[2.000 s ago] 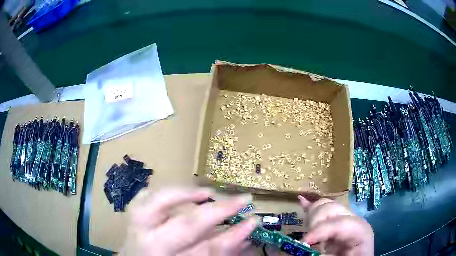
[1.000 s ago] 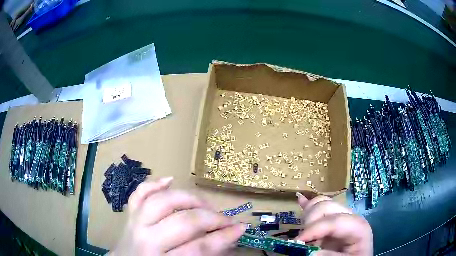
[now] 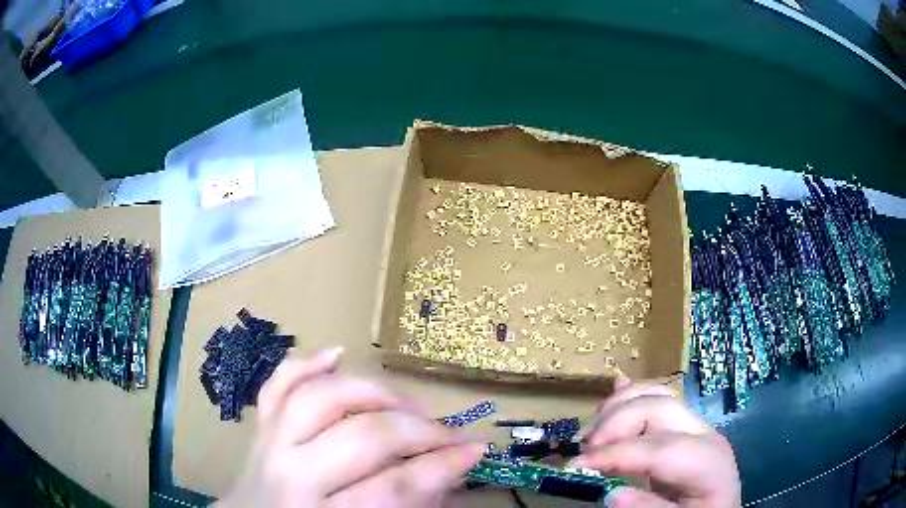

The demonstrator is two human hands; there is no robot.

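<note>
A slim green circuit board [image 3: 541,480] with a dark window near its right end lies level between my hands at the bottom centre. My left hand [image 3: 363,437] pinches its left end. My right hand [image 3: 666,446] is at its right end, with a small dark piece by the fingertips. The window shows no lit digits. Small black and white parts [image 3: 531,434] lie just behind the board, partly hidden by it and my fingers. A speckled blue-white strip [image 3: 469,413] lies by my left fingertips.
A torn-rimmed cardboard box [image 3: 541,159] holds gold bits and two dark blocks. A pile of black pieces [image 3: 241,362] lies left of it, a labelled plastic bag [image 3: 243,193] behind. Rows of boards lie at left [image 3: 87,313] and right [image 3: 790,288]. A blue container [image 3: 104,30] is far left.
The board has levelled out and its lit digits have gone dark. My right fingers have moved slightly up, towards the dark parts. The left hand has shifted a little.
</note>
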